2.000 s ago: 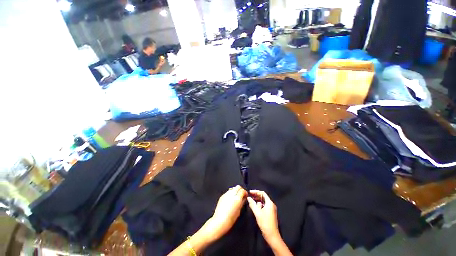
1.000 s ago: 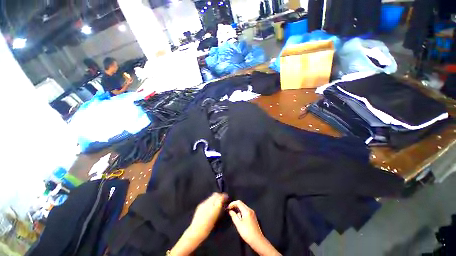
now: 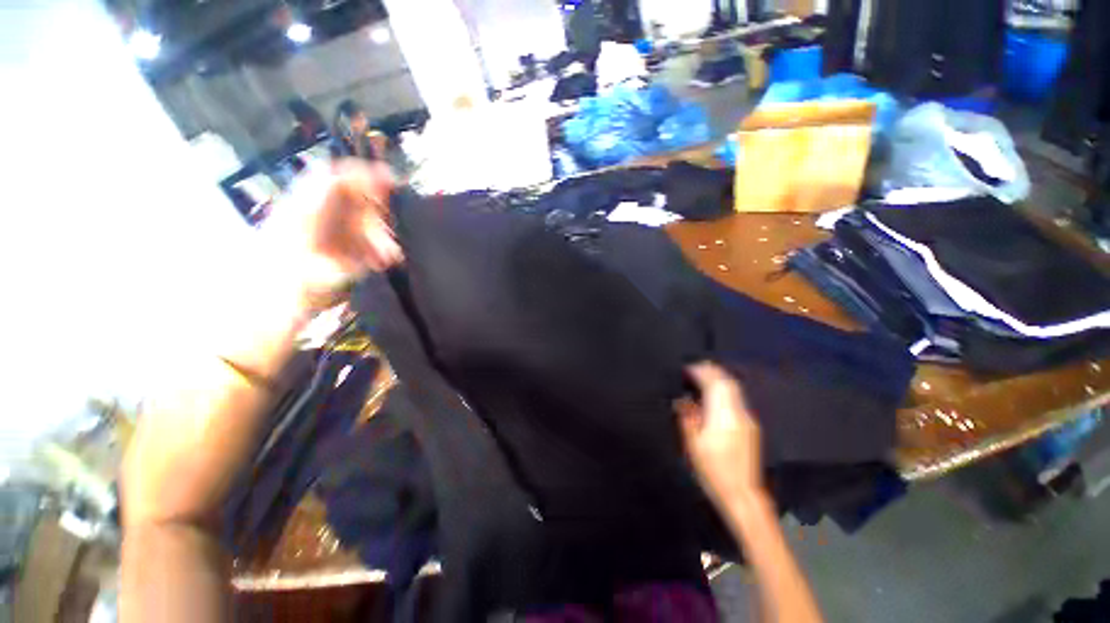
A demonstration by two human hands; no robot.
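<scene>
A black jacket is lifted off the layer below and hangs in front of me, its lower part over my lap. My left hand is raised at the upper left and grips the jacket's upper edge; it is blurred. My right hand pinches the jacket's right side with thumb and fingers. A thin dark line runs down the jacket's left part. Dark navy jackets lie on the table under and to the right of it. The hanger hook is not visible.
The brown speckled table holds a cardboard box at the back and a stack of dark garments with white stripe at right. Dark folded clothes lie at left. Blue plastic bags stand behind. A person is at the back left.
My hands have moved apart from the jacket's front opening. My left hand has gone up and left, raising the jacket. My right hand has moved right and up. The hanger hook is now hidden.
</scene>
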